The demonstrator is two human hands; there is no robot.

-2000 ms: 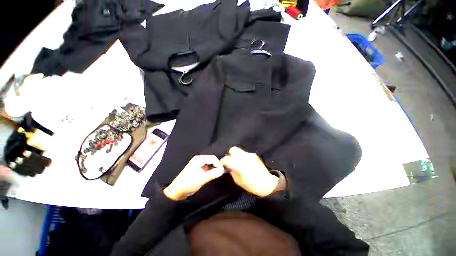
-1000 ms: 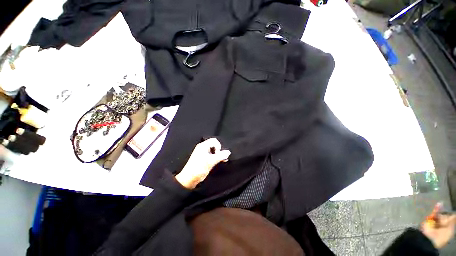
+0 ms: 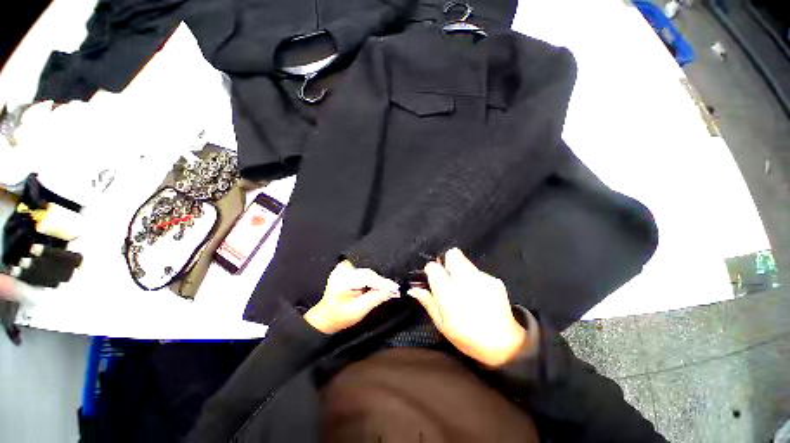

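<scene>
A dark jacket lies on the white table in front of me, its chest flap up. Both hands are at its near edge. My left hand pinches the dark cloth, fingertips turned to the right. My right hand is close beside it, with its thumb and fingers closed on the sleeve cuff. A small dark spot shows between the fingertips; I cannot tell whether it is a button. No needle or thread can be made out.
An oval white tray of buttons, a button pile and a smartphone lie at the left. A second jacket with a hanger lies beyond. Another person's fingers show at the left edge. A blue crate stands at the upper right.
My right hand, reached out low at the right a second ago, is back at the cuff beside my left hand. The view has shifted a little.
</scene>
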